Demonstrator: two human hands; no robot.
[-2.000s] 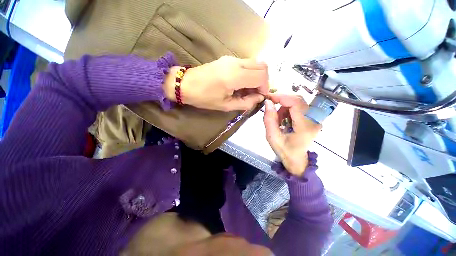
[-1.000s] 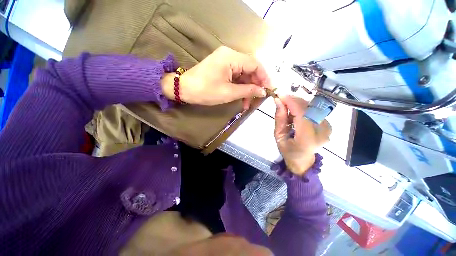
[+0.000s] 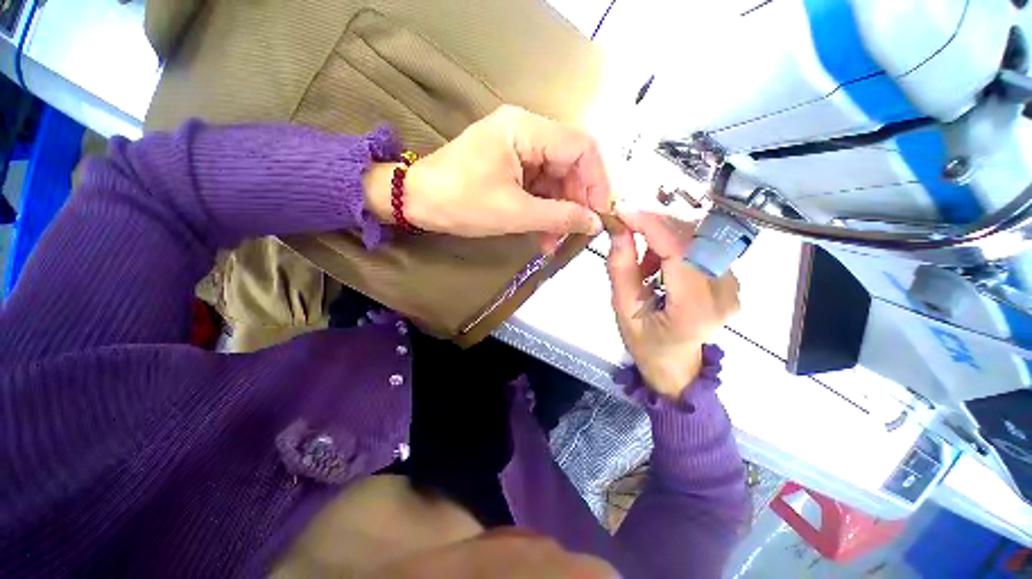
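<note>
The khaki-brown garment panel [image 3: 249,68] lies flat on the table at the upper left, with the pleated patch pocket [image 3: 396,85] on it. A pocket zipper strip [image 3: 506,294] with pale teeth runs along the panel's lower right edge. My left hand [image 3: 498,181] pinches the pocket edge between thumb and finger at the panel's corner. My right hand [image 3: 670,288] pinches the same corner [image 3: 612,222] from the right, fingertips touching the left hand's. A small silvery tool, probably snips, shows in my right palm. The corner is left of the presser foot area [image 3: 693,158].
The white sewing machine head [image 3: 770,68] with blue stripes fills the upper right. A grey-blue block [image 3: 721,242] sits just beyond my right fingers. A black flat box [image 3: 830,311] lies on the table at right. A red stool or crate [image 3: 832,523] is below.
My left hand has opened its grip shape and shifted slightly; my right hand has moved slightly right and its fingers turned. The grey-blue block has shifted a little. The panel has hardly moved.
</note>
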